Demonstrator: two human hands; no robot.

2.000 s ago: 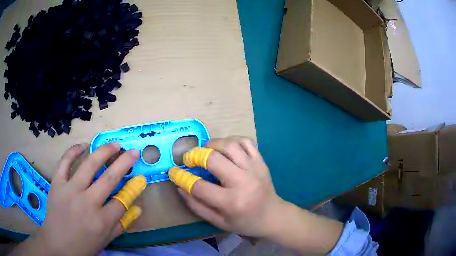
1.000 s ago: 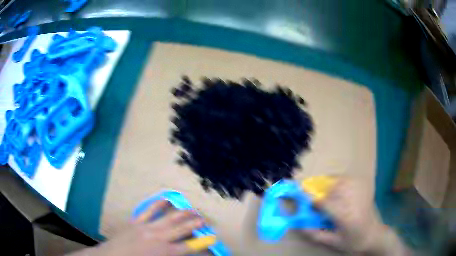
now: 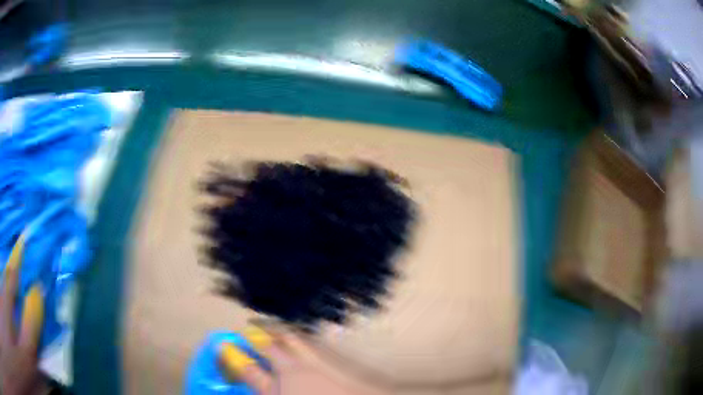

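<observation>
The view is blurred. A blue controller grip shell [image 3: 206,369] lies at the near edge of the cardboard sheet, cut off by the frame. My right hand [image 3: 289,362], with yellow finger cots, is closed on its right part. My left hand [image 3: 21,332] is at the lower left, partly out of frame, with two yellow-tipped fingers apart over the pile of blue shells [image 3: 50,170]. Blur hides whether it grips one. A large heap of black pads [image 3: 308,231] lies on the cardboard sheet [image 3: 470,247].
The blue pile lies on a white sheet [image 3: 116,146]. One blue shell [image 3: 451,71] is at the far side of the green bench [image 3: 254,92], and another blue piece [image 3: 48,45] is at the far left. An open cardboard box [image 3: 609,231] stands at right.
My left hand has left the near shell and moved left to the pile. My right hand is now on a shell at the near edge. A blue shell now shows at the far side. The view has shifted.
</observation>
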